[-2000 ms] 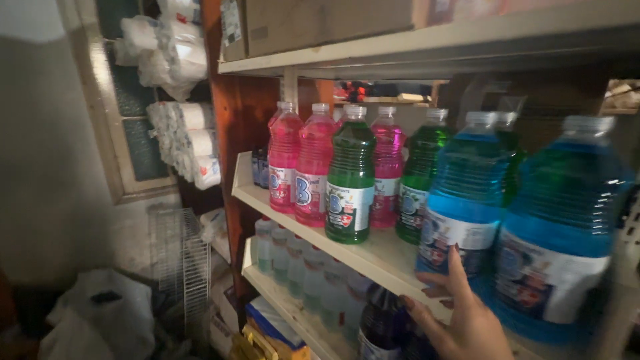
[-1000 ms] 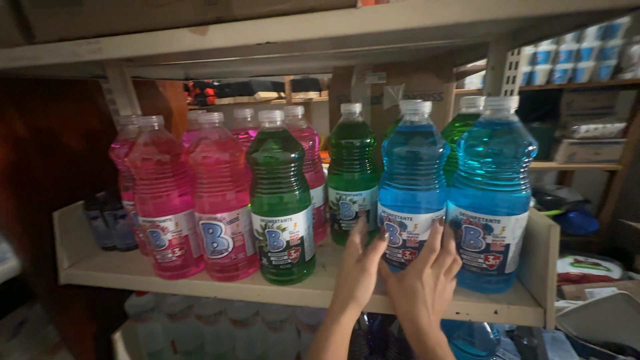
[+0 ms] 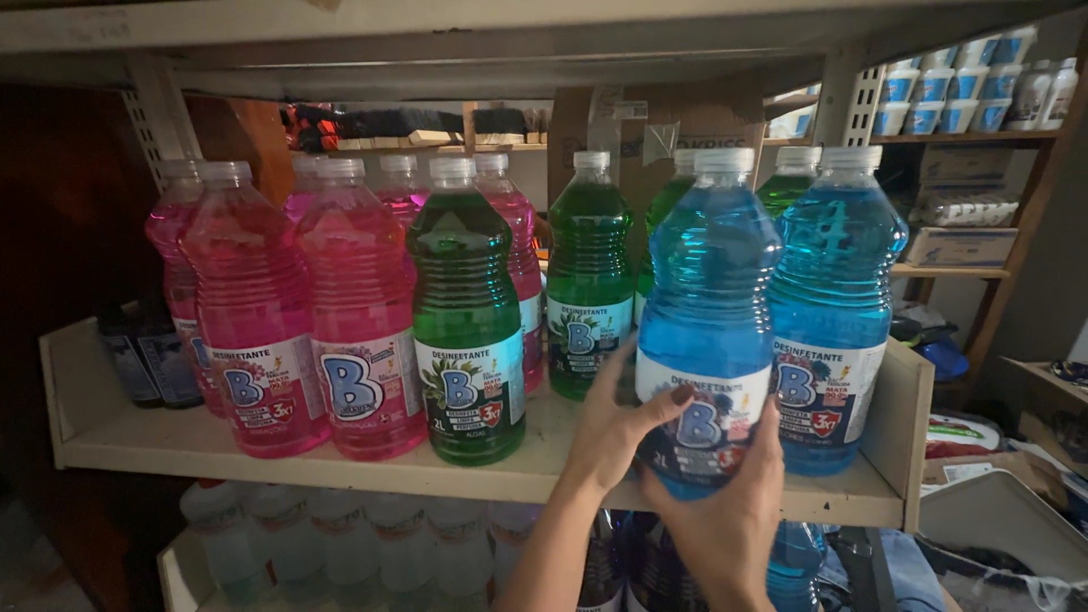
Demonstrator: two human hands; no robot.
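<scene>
Both my hands grip a clear plastic bottle of blue disinfectant (image 3: 710, 272) near the front edge of the metal shelf. My left hand (image 3: 608, 425) is at its left side, thumb across the label; my right hand (image 3: 731, 501) holds its lower right side and base. The bottle tilts slightly. Another blue bottle (image 3: 837, 297) stands just right of it. To the left are a front green bottle (image 3: 466, 297), a green bottle farther back (image 3: 591, 272), and several pink bottles (image 3: 357, 297). More green bottles are partly hidden behind the blue ones.
The shelf's front edge (image 3: 340, 480) runs below the bottles. Dark bottles (image 3: 153, 357) stand at its left end, a cardboard box (image 3: 705, 127) behind. White-capped translucent bottles (image 3: 340, 535) fill the lower shelf. An upper shelf (image 3: 476, 42) hangs close above. White tubs (image 3: 931, 89) are stacked at right.
Both hands have closed around the left blue bottle, which now sits nearer and tilts a little. Two seconds ago only one hand was visible, near the blue bottles. The view has swung right since then.
</scene>
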